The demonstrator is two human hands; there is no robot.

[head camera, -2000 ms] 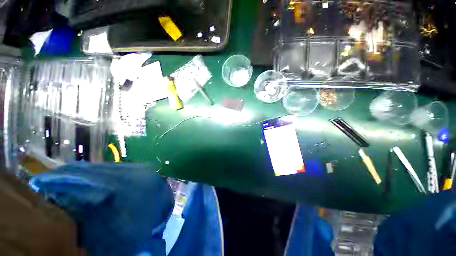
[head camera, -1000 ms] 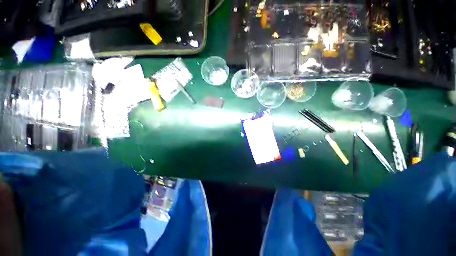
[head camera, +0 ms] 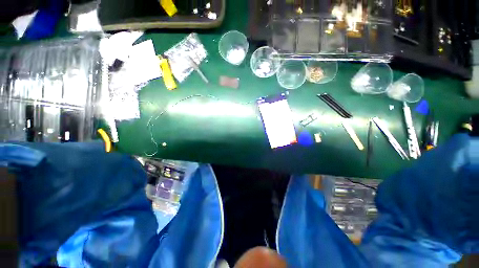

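Note:
A smartphone with a bright white screen and a purple-blue top strip lies flat on the green mat, slightly tilted. No clear hand shows. My blue sleeves come in at the lower left and lower right, with the hands out of the picture. A blurred rounded shape is cut off by the bottom edge; I cannot tell what it is. Right of the phone lie dark thin tools, a cream stick and a white stick.
Clear round cups line the tray edge. A black parts tray with a clear insert stands behind them. A clear compartment tray, white slips and a silvery bag are at left. Part trays show below the mat edge.
The view has shifted, so the bench items sit higher in the picture. The phone and tools keep their places on the mat. The rounded shape has appeared at the bottom edge.

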